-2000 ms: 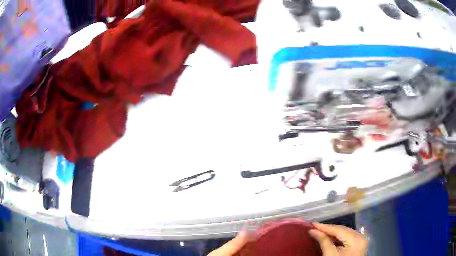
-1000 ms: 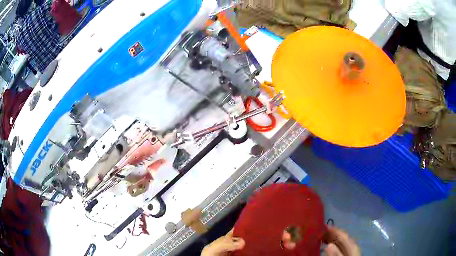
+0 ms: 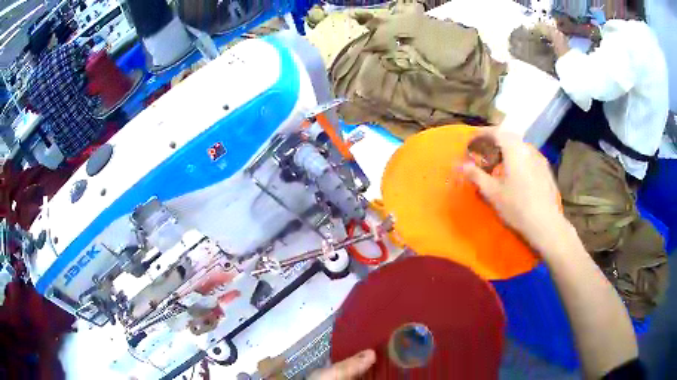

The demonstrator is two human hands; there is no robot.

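The dark red binding tape roll [image 3: 460,312] is a flat disc with a round centre hole, held up at the lower middle. My left hand [image 3: 347,368] grips it at the lower left, thumb on its face, and is mostly cut off by the bottom edge. The orange round plate of the tape reel holder [image 3: 427,185] is just behind and above the roll. My right hand [image 3: 512,185] reaches over this plate, fingers and thumb around its brownish centre knob [image 3: 485,151]. The roll is not on the knob.
The white and blue JACK coverstitch machine [image 3: 185,159] fills the left. Red-handled scissors [image 3: 368,243] lie by the plate. Brown fabric [image 3: 416,67] is piled behind. A person in white [image 3: 620,74] is at upper right. A measuring tape [image 3: 308,356] runs along the table edge.
My right hand has left the tape roll and moved up to the orange plate's centre knob. The roll, now in my left hand alone, is higher and nearer the plate. The view has shifted.
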